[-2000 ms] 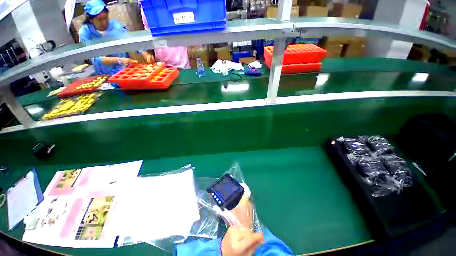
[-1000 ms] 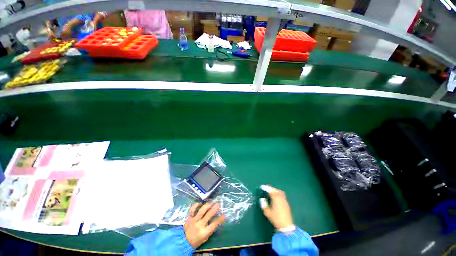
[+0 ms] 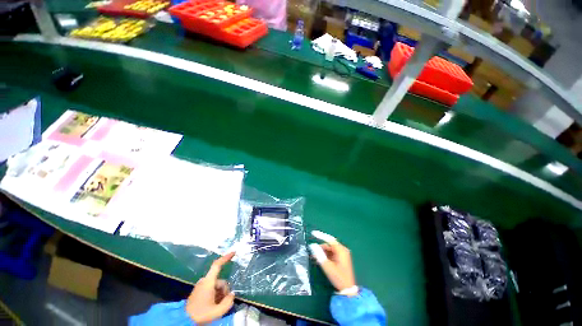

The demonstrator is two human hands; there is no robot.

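Observation:
A black device with a screen-like face lies inside a clear plastic bag on the green bench, in front of me. The bag lies flat and its empty part extends towards me. My left hand is at the bag's lower left, index finger extended near its edge; I cannot tell if it touches the film. My right hand is just right of the bag, fingers apart, with white covers on the thumb and index fingertips. It holds nothing.
A white sheet over clear bags and printed sheets lie left, with a clipboard beyond. A black tray with several bagged units stands right. A white rail crosses behind; red-orange trays stand farther back.
The view has turned and tilted. The device now lies straighter, with the bag spread flat towards me. My left hand has moved from below the device to the bag's lower left.

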